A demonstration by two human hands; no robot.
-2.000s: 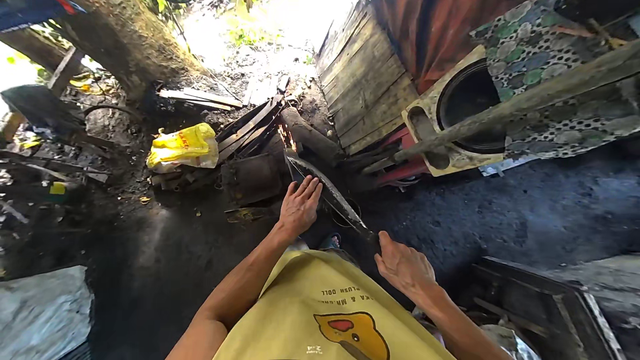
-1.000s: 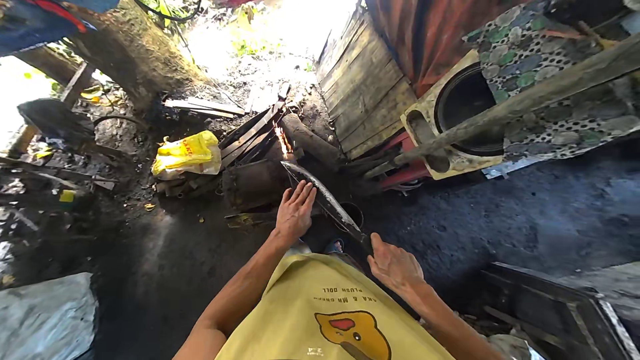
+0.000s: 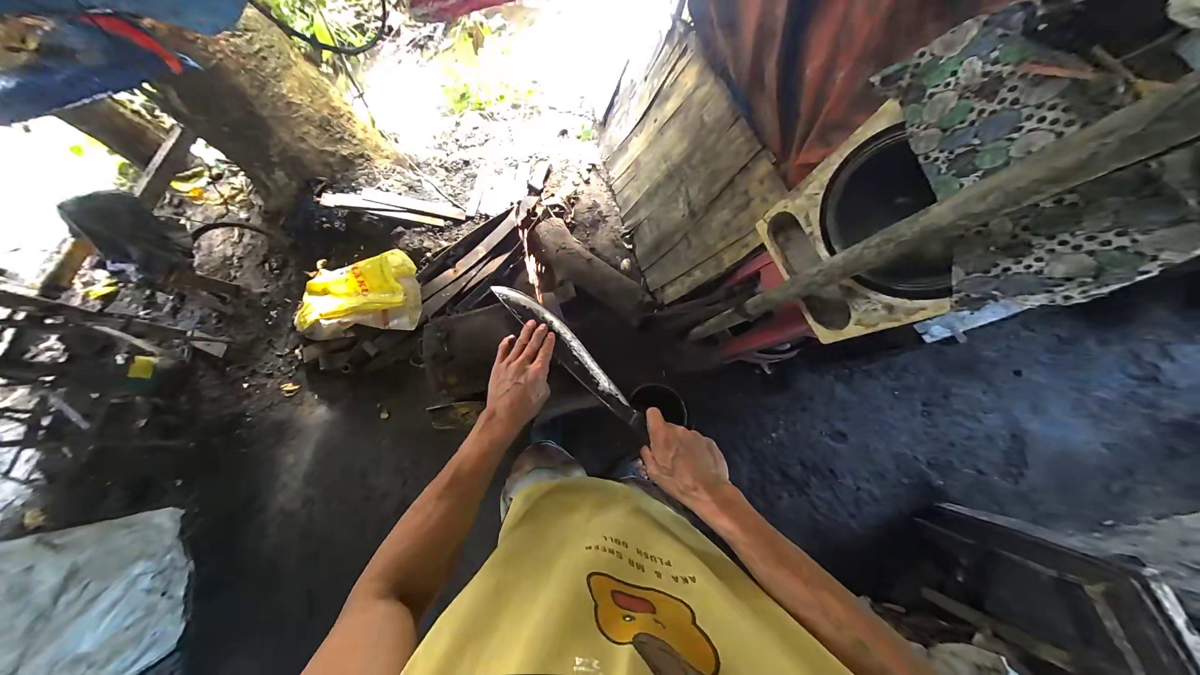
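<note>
A long curved machete blade [image 3: 574,352] slants across the middle of the head view, its tip up and to the left. My right hand [image 3: 682,457] is closed around the dark handle at its lower end. Flat, with fingers extended, my left hand [image 3: 521,375] lies at the left edge of the blade near the tip half; whether it presses on the metal or just hovers by it, I cannot tell. Below the blade stands a dark round container [image 3: 660,401], partly hidden by my right hand. A dark log or block [image 3: 464,352] is left of my left hand.
A yellow plastic bag [image 3: 361,292] lies on wood pieces at left. Wooden planks [image 3: 694,169] stand beyond the blade. A wooden pole [image 3: 937,220] crosses a speaker panel [image 3: 844,323] at right. A dark frame [image 3: 1041,581] is at lower right, a pale sheet [image 3: 94,591] at lower left.
The container beside my right hand shows more plainly than two seconds ago. My right hand keeps its grip on the machete, and my left hand stays by the blade.
</note>
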